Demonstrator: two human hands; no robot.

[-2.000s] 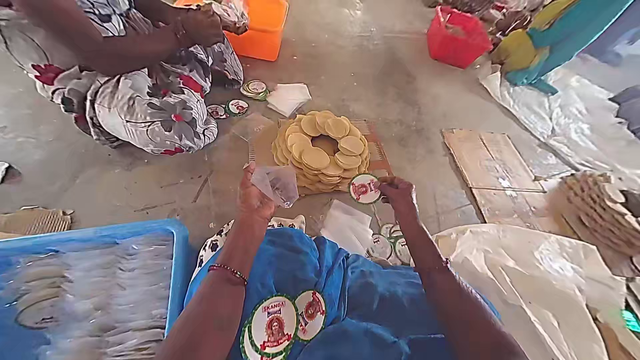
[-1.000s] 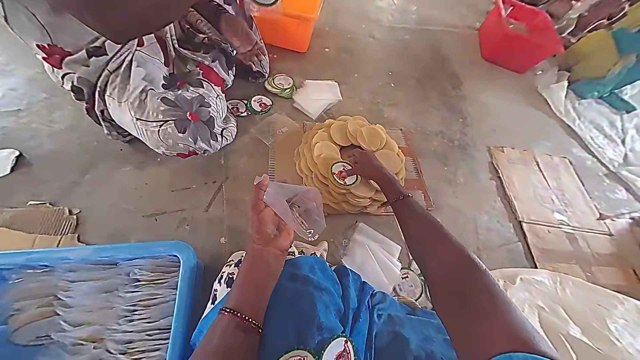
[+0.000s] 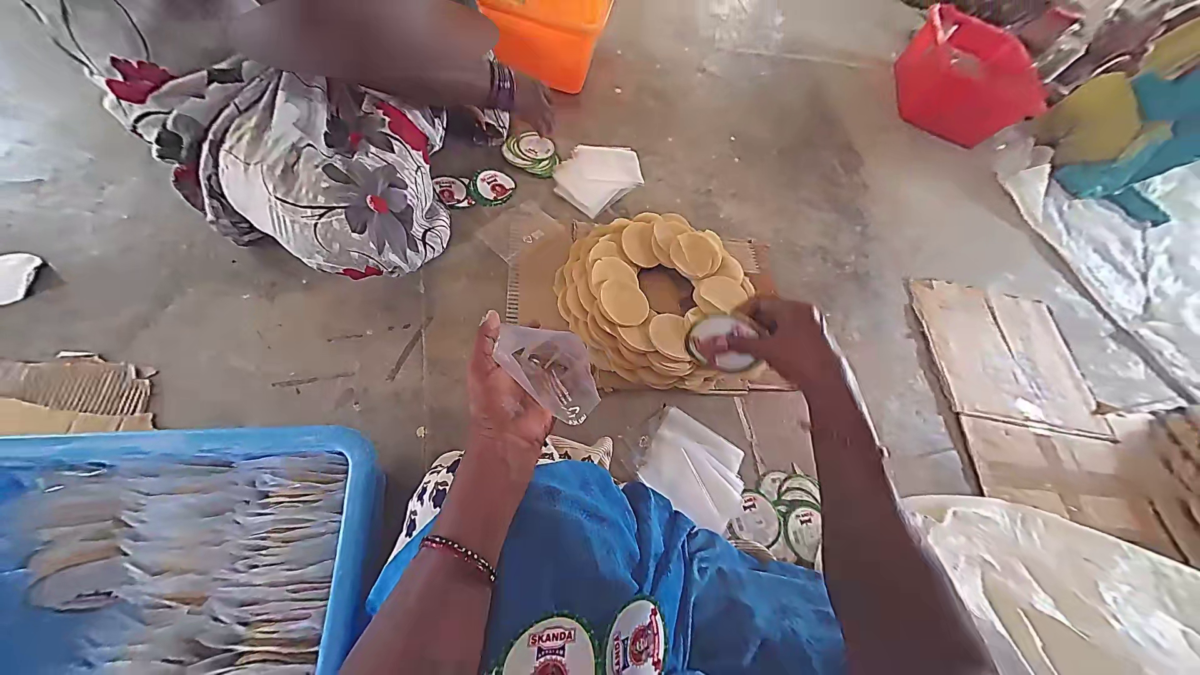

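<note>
My left hand (image 3: 511,398) holds a clear plastic bag (image 3: 553,370) between thumb and fingers, left of a ring-shaped stack of thin round yellowish discs (image 3: 623,302) on cardboard. At the stack's lower right edge, my right hand (image 3: 787,342) grips a round printed label (image 3: 722,342); whether a disc is held with it I cannot tell. More clear bags (image 3: 692,464) lie fanned out below the stack, beside a pile of round labels (image 3: 802,530). Further labels (image 3: 551,647) rest on my blue garment.
A blue crate (image 3: 361,525) with rows of filled bags stands at lower left. Another person's arm (image 3: 403,56) reaches in beside labels (image 3: 532,150) and bags (image 3: 600,176). An orange container (image 3: 553,42), a red basket (image 3: 970,80) and flattened cardboard (image 3: 1008,361) surround the work area.
My right hand has gone from beside the stack to its middle, then back toward the right with the label. The other person's hand has come down toward the labels. My left hand keeps hold of the bag.
</note>
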